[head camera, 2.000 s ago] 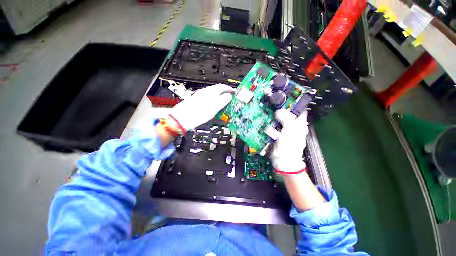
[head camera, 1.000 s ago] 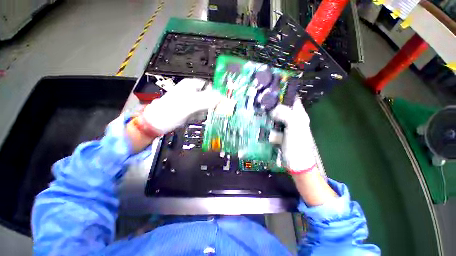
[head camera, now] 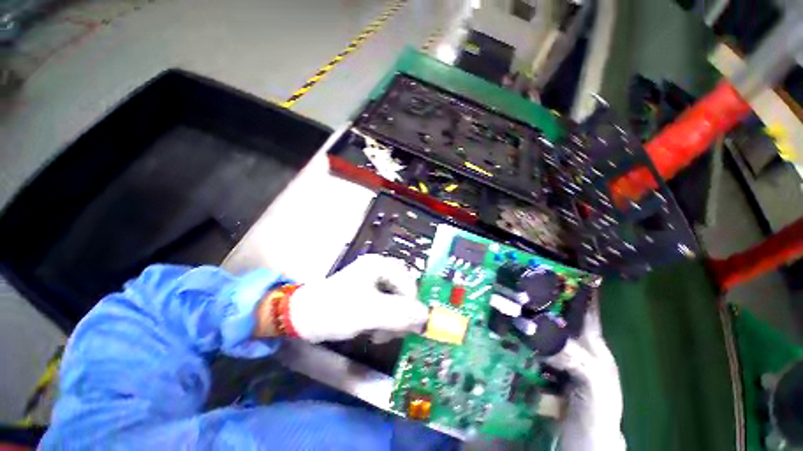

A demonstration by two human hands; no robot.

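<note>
A green circuit board is held up, tilted, above the black carrier, with its part side facing me. It bears black round capacitors, a yellow block and a small orange one near its lower left corner. My gloved left hand is at the board's left edge, with its fingertips by the yellow block; whether they grip the board cannot be told. My gloved right hand holds the board's right edge, its fingers partly hidden behind it. The board covers much of the carrier.
Red and black parts bins lie behind the carrier, with another black carrier beyond. A studded black plate leans by a red post. A deep black tote stands at left. The green conveyor belt runs at right.
The board has come lower and closer to me and shows larger. My left hand has moved from its upper left side down to the yellow block. The view has turned.
</note>
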